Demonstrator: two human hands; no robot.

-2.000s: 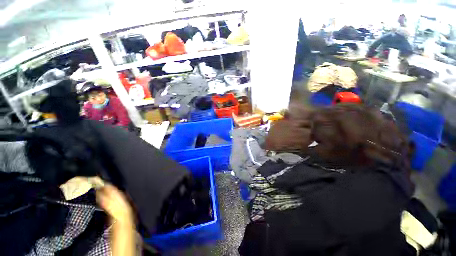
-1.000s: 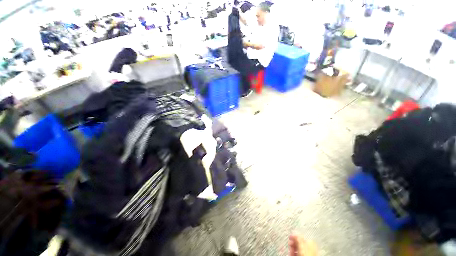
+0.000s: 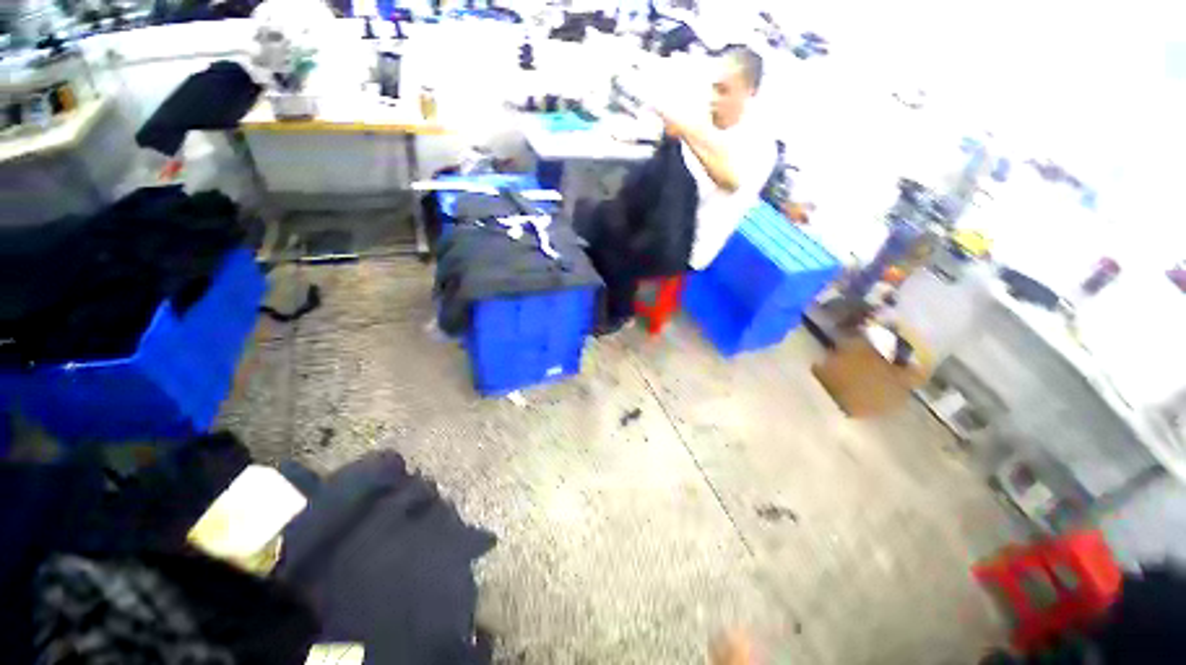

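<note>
A heap of dark garments (image 3: 390, 559) lies at the bottom left, nearest to me, with a cream piece (image 3: 250, 509) on it. A grey-and-black patterned part shows at its left. A small blurred skin-toned shape at the bottom edge, right of centre, looks like fingertips of my right hand (image 3: 736, 646); nearly all of it is cut off, and whether it holds anything cannot be told. My left hand is out of the picture.
Black garments fill a blue bin (image 3: 169, 370) at left. A dark garment with white drawstring covers a blue crate (image 3: 527, 340). A seated person (image 3: 735, 169) handles dark cloth. A red stool (image 3: 1051, 585), a cardboard box (image 3: 869, 374) and machine tables stand around the speckled floor (image 3: 624, 520).
The view has swung right from the shelves and brown garments to the floor and seated person. The crate and person appear closer than one second ago. The forearm seen earlier at left is gone.
</note>
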